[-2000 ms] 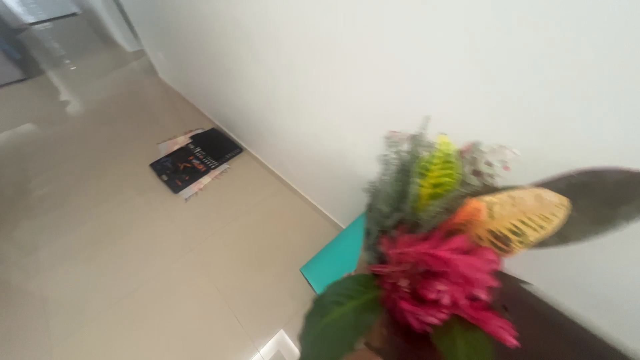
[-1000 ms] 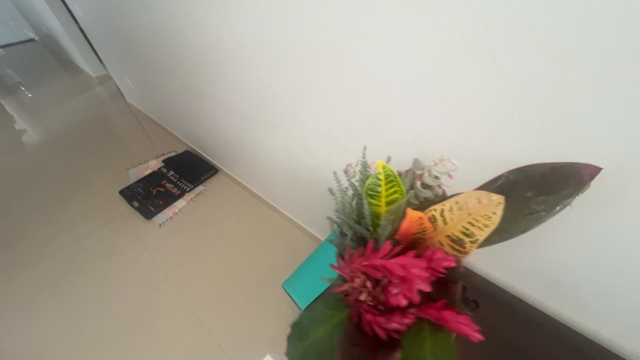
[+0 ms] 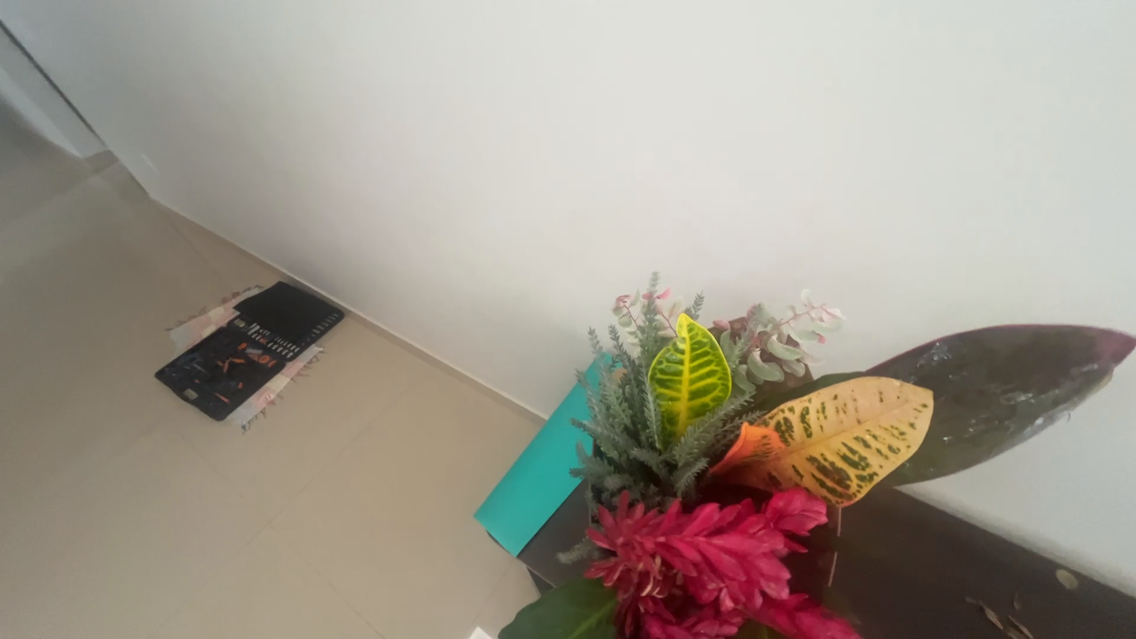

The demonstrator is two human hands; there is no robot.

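Observation:
Neither of my hands is in the head view. At the lower right stands a flower arrangement with red ginger-like blooms (image 3: 710,555), a yellow-green croton leaf (image 3: 690,377), a yellow leaf with dark spots (image 3: 848,439) and a large dark leaf (image 3: 1003,399). Grey-green sprigs (image 3: 626,435) rise at its left side. Its base is hidden below the blooms. Beside it, a flat turquoise item (image 3: 541,479) lies at the left end of a dark tabletop (image 3: 941,550).
A white wall (image 3: 497,160) runs behind the dark furniture. On the beige tiled floor (image 3: 311,515), against the wall, a black open case or folder with markings (image 3: 231,364) lies on a fringed cloth (image 3: 293,382). Dry leaf bits (image 3: 998,617) lie on the dark top.
The view has shifted, and the arrangement now shows more sharply than in the blurred earliest frame. No object has plainly been moved.

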